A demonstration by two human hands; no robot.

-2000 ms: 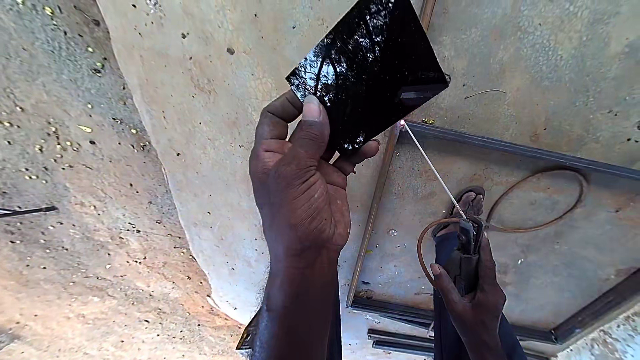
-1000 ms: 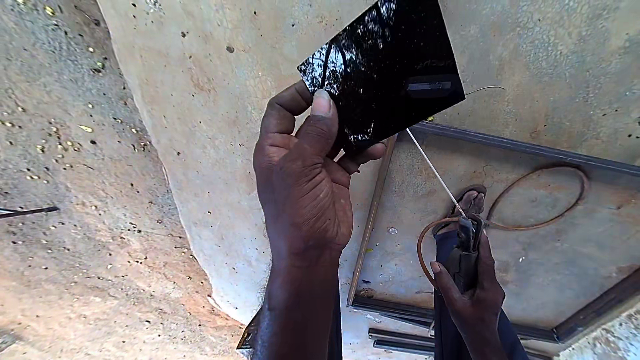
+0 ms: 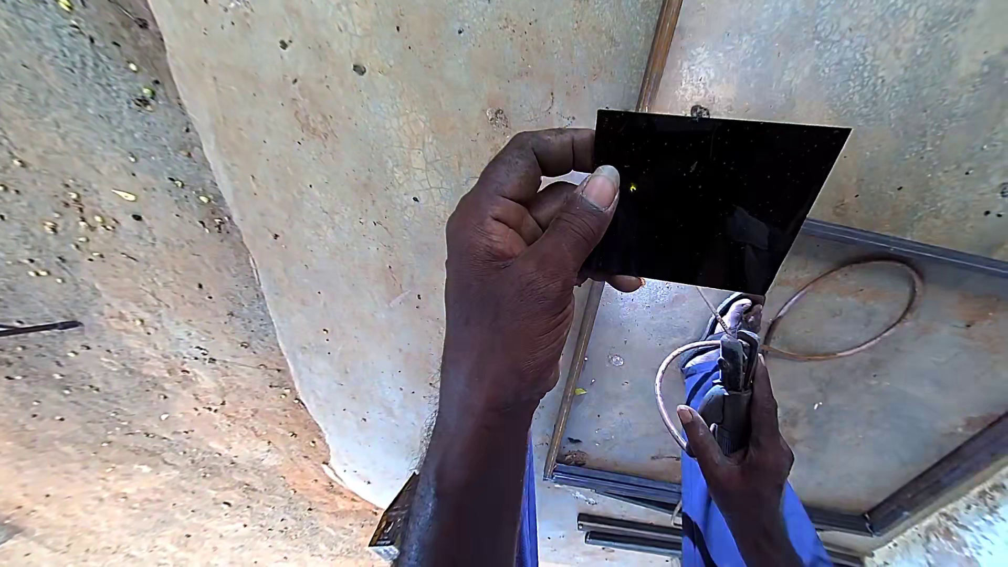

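Observation:
My left hand [image 3: 524, 236] grips the left edge of a dark rectangular welding filter glass [image 3: 709, 189], thumb in front. A small yellow-green glow shows in the glass near my thumb. Lower right, my right hand [image 3: 740, 449] is wrapped around the handle of a black welding electrode holder [image 3: 735, 386]. From its jaws a thin welding electrode [image 3: 710, 305] runs up and left, its far end hidden behind the glass. Behind and below lies a rectangular metal frame [image 3: 906, 248], partly covered by the glass and my hands.
A brownish welding cable [image 3: 917, 303] loops over the concrete floor inside the frame. Loose metal bars [image 3: 630, 526] lie near the frame's lower edge, and a small box [image 3: 391, 524] sits beside my left forearm. My foot [image 3: 738, 313] stands inside the frame. Dirt ground borders the slab at left.
My left hand has lowered the glass and turned it more level; it now covers the upper part of the electrode and the frame's corner. The bright spark seen at the electrode tip earlier is behind the glass.

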